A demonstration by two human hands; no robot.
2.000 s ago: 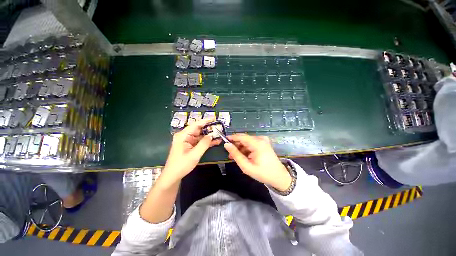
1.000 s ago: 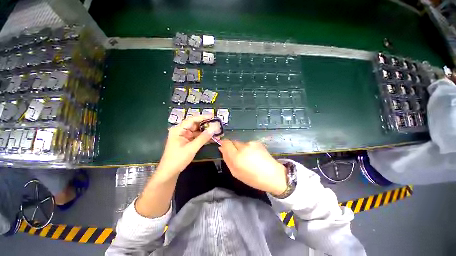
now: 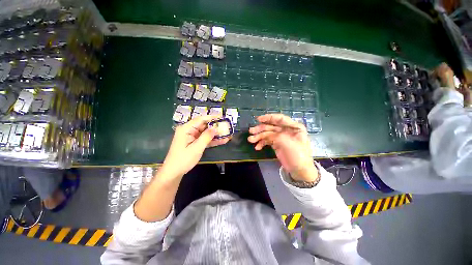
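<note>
My left hand [image 3: 192, 142] holds a dark rounded-square housing [image 3: 221, 129] with a pale centre between thumb and fingers, over the front edge of the clear blister tray. My right hand [image 3: 279, 140] is to the right of the housing, apart from it, with fingers spread; no tool shows in it. The clear blister tray [image 3: 274, 78] lies flat on the green bench. Flat silver-grey cells [image 3: 185, 91], some with yellow edges, lie in rows in its left columns. My left fingers partly cover the front row.
Tall stacked blister trays [image 3: 44, 98] with silver-grey parts stand at the left. A pale metal rail [image 3: 150, 32] crosses behind. A tray of darker units [image 3: 408, 98] lies at the right beside a neighbouring worker's sleeve [image 3: 450, 124]. Another clear tray [image 3: 127, 189] is below bench level.
My right hand has moved away from the housing to the right and its fingers have opened; the thin tool seen in it earlier no longer shows. My left hand still holds the housing.
</note>
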